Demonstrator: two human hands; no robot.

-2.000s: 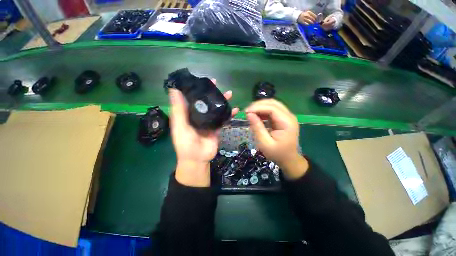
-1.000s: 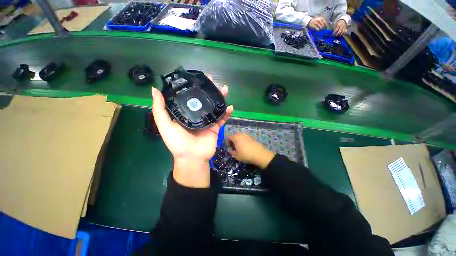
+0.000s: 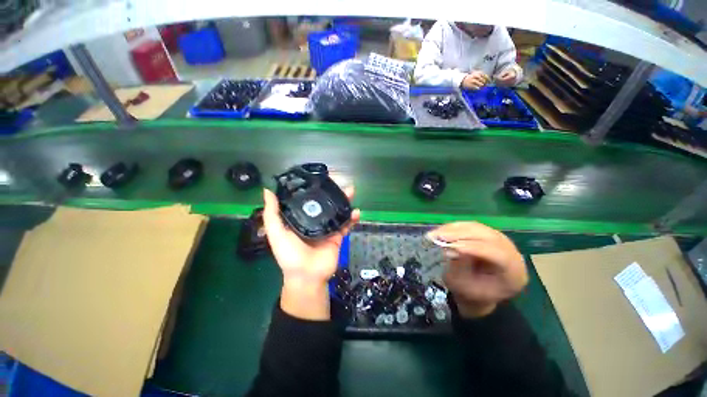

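My left hand [image 3: 304, 260] holds a glossy black housing [image 3: 332, 203] on its palm and fingers, open side up, with a pale disc in its centre and a hinge-like neck at the far end. My right hand [image 3: 482, 264] is raised over the right side of the parts tray, with a small whitish piece [image 3: 439, 239] pinched at the fingertips; its exact shape is unclear. The grey speckled parts tray [image 3: 384, 245] holds jumbled dark parts and silver-white discs [image 3: 402, 315].
Another black unit [image 3: 252, 235] lies left of my left hand. Cardboard sheets lie left [image 3: 85, 287] and right [image 3: 612, 310]. The green conveyor [image 3: 372, 167] carries several black units. Beyond it are trays, a grey bag [image 3: 360, 94] and a person's hands [image 3: 476, 80].
My right hand has come up out of the parts and moved right, now with a whitish piece. My left hand still holds the housing. The camera view has tilted up.
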